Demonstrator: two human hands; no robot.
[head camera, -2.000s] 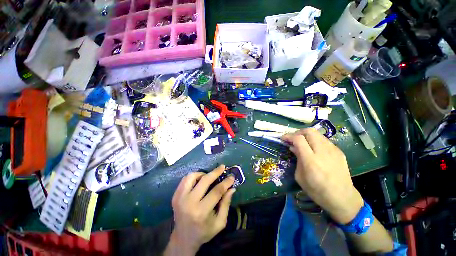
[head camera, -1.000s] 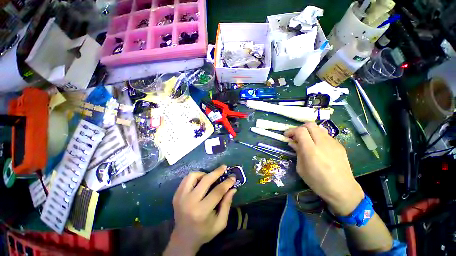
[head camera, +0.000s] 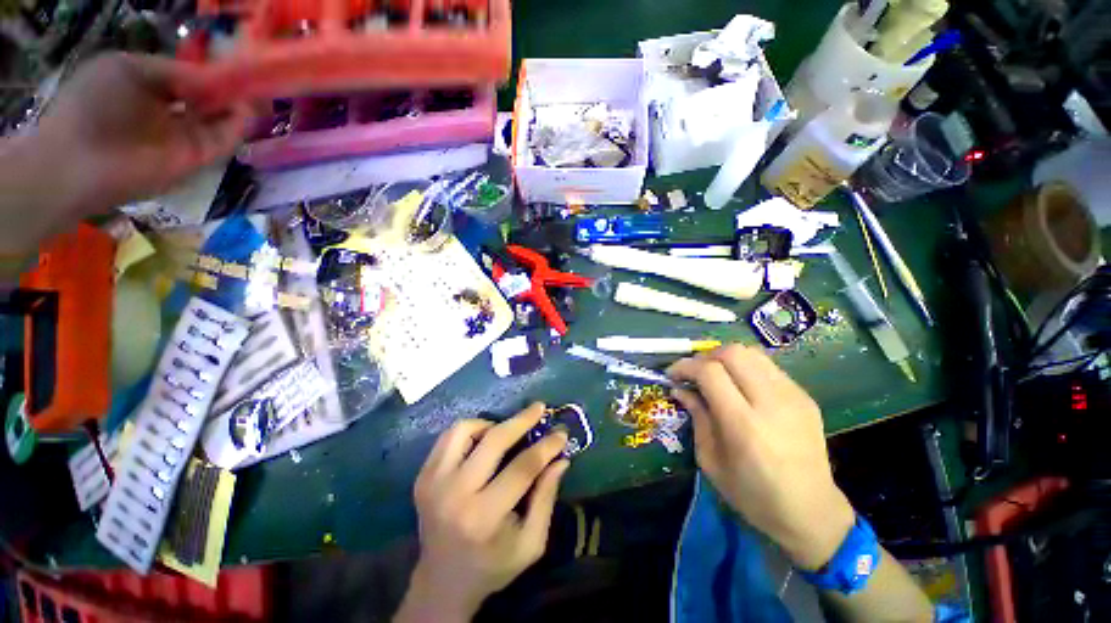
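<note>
My left hand (head camera: 490, 499) holds a small dark rounded watch case (head camera: 570, 428) with a pale rim at the bench's near edge, fingertips on top of it. My right hand (head camera: 761, 444) pinches the right end of thin silver tweezers (head camera: 615, 364), which point left above a loose gold and silver pile of small parts (head camera: 651, 415). A white and yellow craft knife (head camera: 658, 346) lies just beyond. Another open watch case (head camera: 783, 318) lies to the right.
Another person's arm and hand (head camera: 128, 140) reach in from the left, holding a red compartment tray (head camera: 353, 61) over a pink one (head camera: 366, 140). Red-handled pliers (head camera: 545, 282) lie mid-bench. White boxes (head camera: 582, 183) and a bottle (head camera: 816, 164) stand behind. A syringe (head camera: 871, 310) lies right.
Another person's hand and a red tray have come in at the upper left. My right hand has moved nearer and slightly left, with the tweezers; the craft knife now shows uncovered. My left hand stays put.
</note>
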